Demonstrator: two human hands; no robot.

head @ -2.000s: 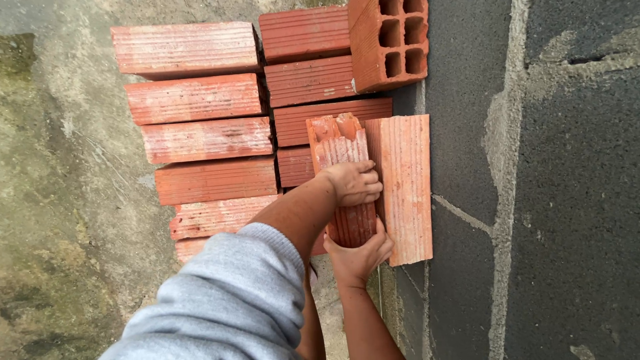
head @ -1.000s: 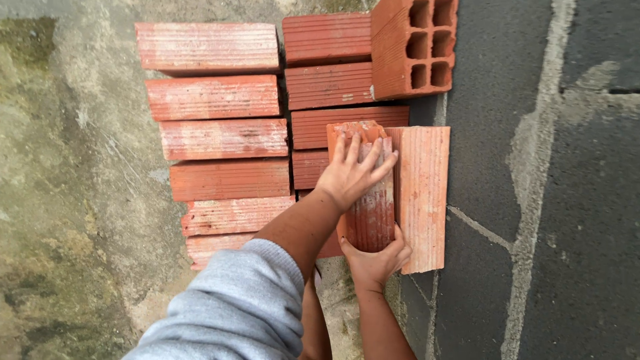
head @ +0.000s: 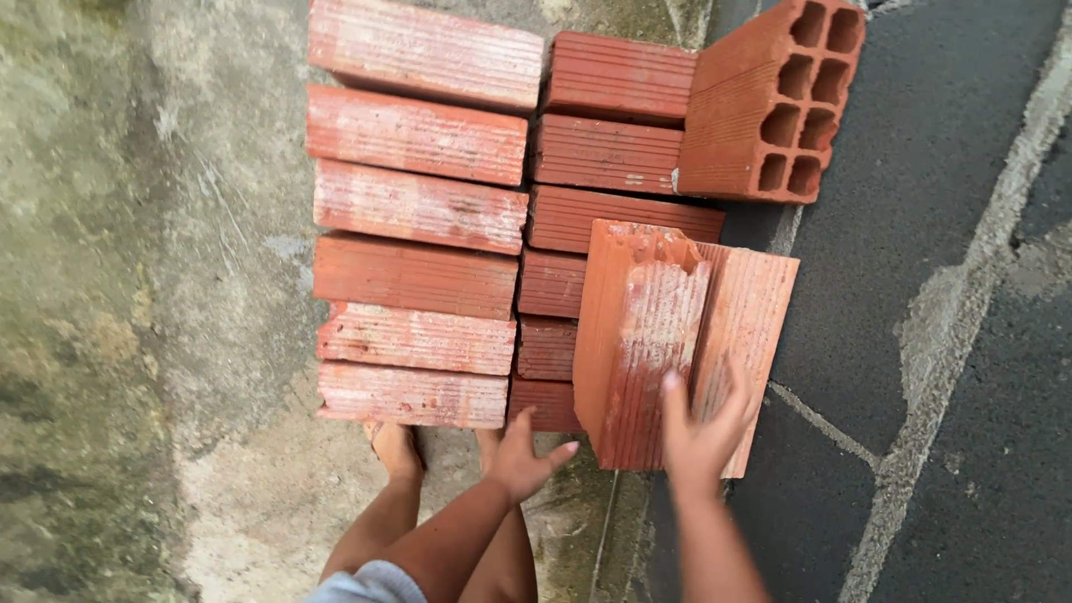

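A hollow clay brick with a broken upper end (head: 649, 352) lies over the right column of bricks, against a paler ribbed clay brick (head: 749, 335) by the wall. My right hand (head: 708, 410), fingers apart, is over the lower part of these two; whether it touches them cannot be told. My left hand (head: 532, 456) is apart from it, fingers spread and holding nothing, just below the lowest brick (head: 544, 406) of the right column. Both hands are slightly blurred.
Several ribbed clay bricks (head: 414, 276) form a column at the left. At upper right, a hollow brick (head: 749, 100) shows its open cells beside the dark block wall (head: 871, 335). Stained concrete floor (head: 234, 335) surrounds the stack; the person's feet (head: 398, 448) are just below it.
My left hand has come off the broken brick and moved down and left. My right hand has left its lower end. The brick stays beside the pale one. The view has shifted and turned.
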